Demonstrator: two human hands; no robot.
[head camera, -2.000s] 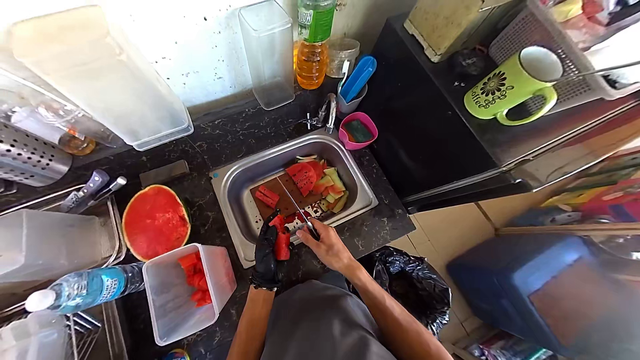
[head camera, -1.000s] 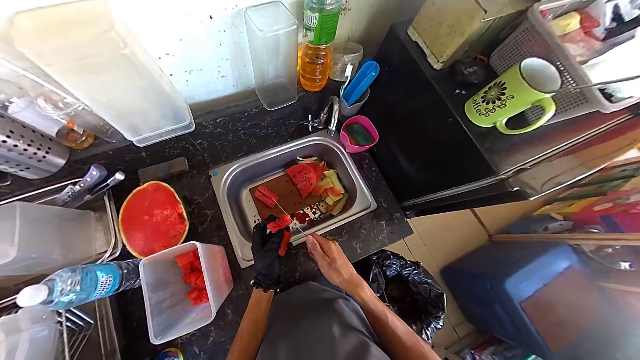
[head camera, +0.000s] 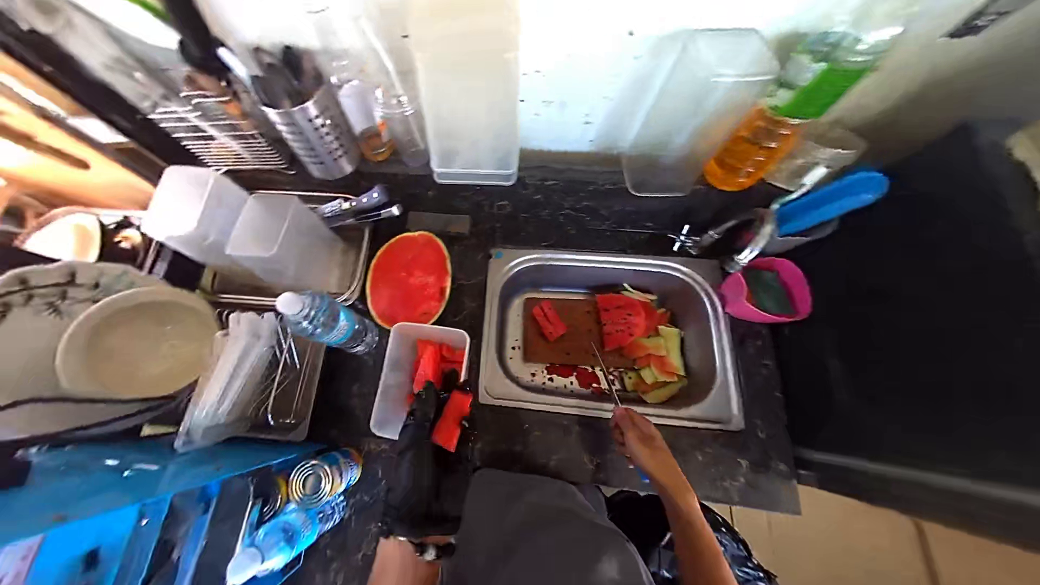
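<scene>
My left hand (head camera: 426, 422), in a black glove, is at the clear plastic container (head camera: 390, 398), gripping a red watermelon piece (head camera: 452, 419) beside its right wall. More cut watermelon (head camera: 431, 363) lies inside that container. My bare right hand (head camera: 635, 435) holds a knife (head camera: 605, 374) by its handle, the blade pointing up over the sink (head camera: 500, 394). On the brown cutting board (head camera: 561, 345) in the sink lie red strips (head camera: 548, 320) and a seeded watermelon chunk (head camera: 621, 319). Rind peelings (head camera: 662, 361) are heaped at the board's right. A halved watermelon (head camera: 409, 279) rests behind the container.
A water bottle (head camera: 329, 321) and a dish rack (head camera: 357, 268) are at the left. Beyond the sink are a faucet (head camera: 760, 240), a pink holder (head camera: 800, 292) and a bottle of orange liquid (head camera: 751, 146). A black bin bag (head camera: 723, 544) is below at the right.
My left hand has moved left from the sink's front edge to the container, with watermelon in it. My right hand remains near the sink with the knife. The view has swung left.
</scene>
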